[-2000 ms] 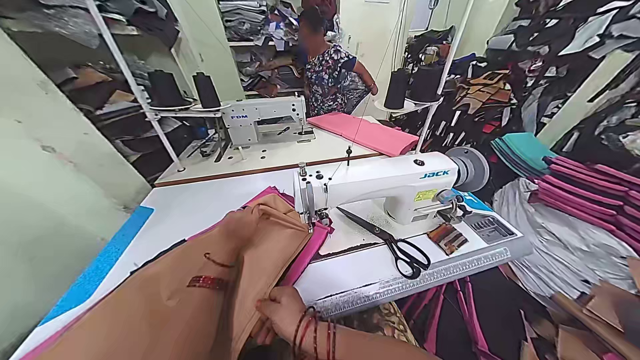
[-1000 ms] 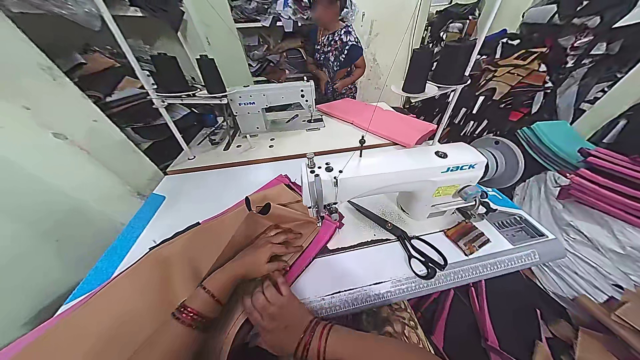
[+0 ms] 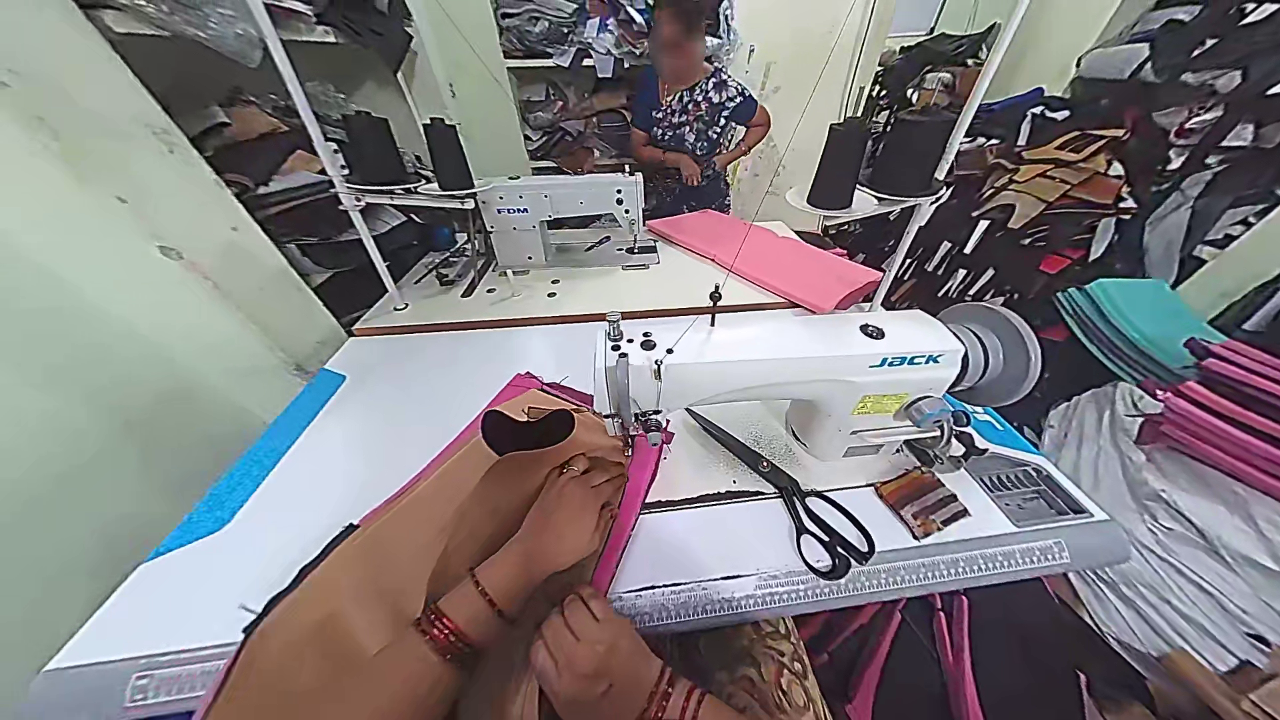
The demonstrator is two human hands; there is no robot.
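Observation:
A white Jack sewing machine (image 3: pixel 780 370) stands on the table, its needle end over a tan sheet of material (image 3: pixel 370 590) with a pink edge strip (image 3: pixel 630 505). My left hand (image 3: pixel 570 515) lies on the tan material just in front of the presser foot, fingers near the strip. Lower down, my right hand (image 3: pixel 585 650) pinches the edge of the material at the table's front. A black oval patch (image 3: pixel 528 430) shows on the tan piece left of the needle. Black-handled scissors (image 3: pixel 790 490) rest partly open on the machine bed, right of the strip.
Behind stands a second sewing machine (image 3: pixel 565 222), with folded pink material (image 3: pixel 765 260) beside it. A person (image 3: pixel 690 120) stands beyond. Black thread cones (image 3: pixel 838 165) sit on stands. A striped swatch (image 3: pixel 922 502) lies right of the scissors. Pink and teal pieces (image 3: pixel 1150 320) are stacked at right.
My left hand was further from the needle two seconds ago and now lies flat near the presser foot. The black patch shows more than before. The person behind has changed arm position.

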